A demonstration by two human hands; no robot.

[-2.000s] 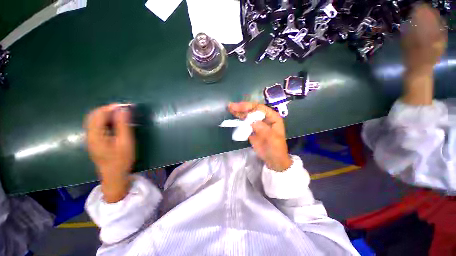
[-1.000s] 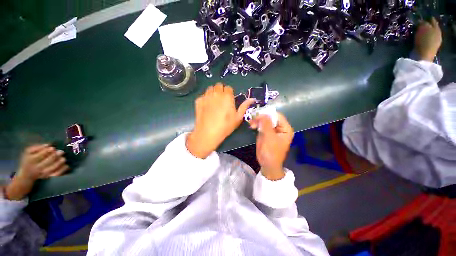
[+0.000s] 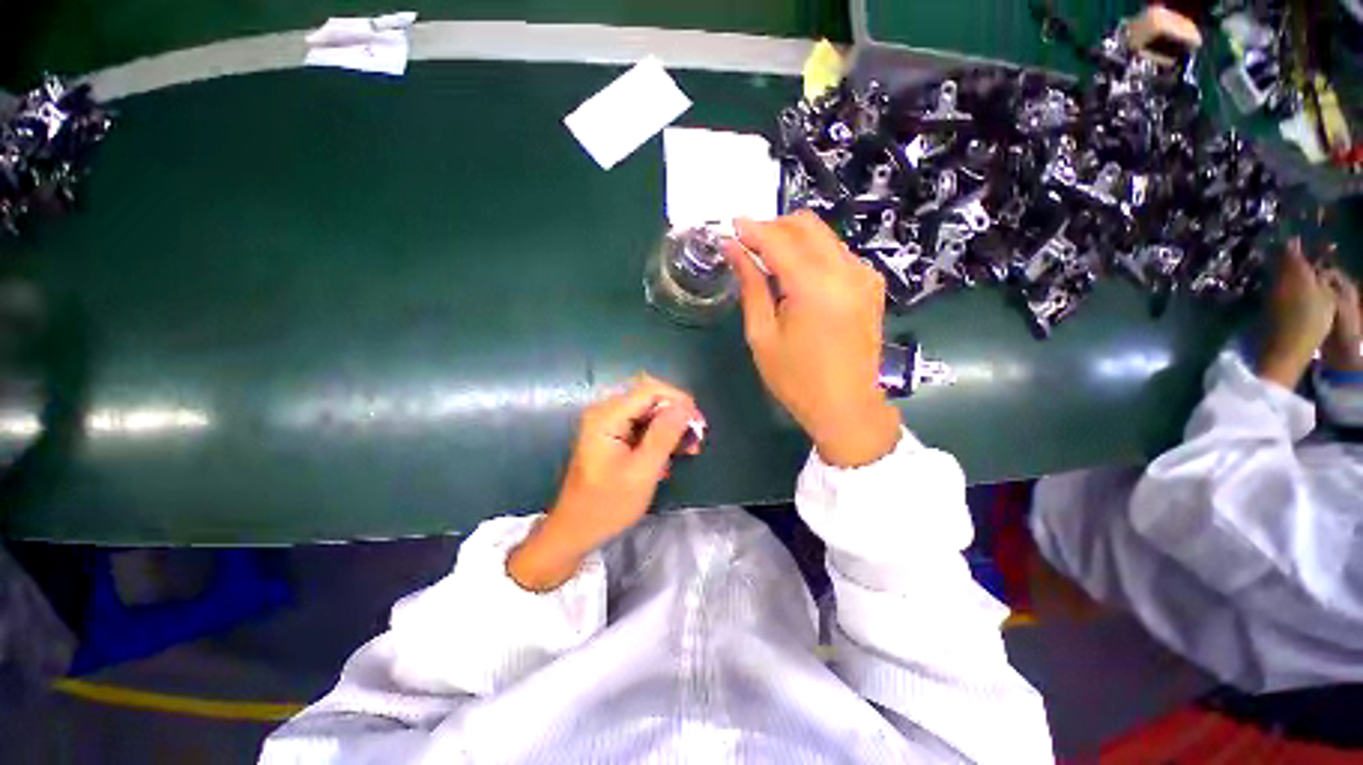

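Observation:
My left hand (image 3: 610,460) is closed on a small dark unit (image 3: 692,435) just above the table's near side. Only a dark edge and a silvery glint of it show past the fingers. My right hand (image 3: 819,332) is at the metallic top of the clear glass bottle (image 3: 692,284), fingertips pinched together on a small bit of white wipe (image 3: 755,259), mostly hidden by the fingers. A dark unit with a silver clip (image 3: 915,369) lies on the table right of my right wrist, partly covered by it.
A large pile of clips (image 3: 1031,187) lies at upper right, a smaller heap (image 3: 48,147) at far left. White sheets (image 3: 721,177) lie behind the bottle. A crumpled wipe (image 3: 360,45) and a yellow tag (image 3: 822,69) are near the pale strip. Another person's hands (image 3: 1315,311) are at far right.
My right hand has moved from beside the clamped units up to the bottle top. My left hand has drawn back towards me with a unit in it. The view has shifted left.

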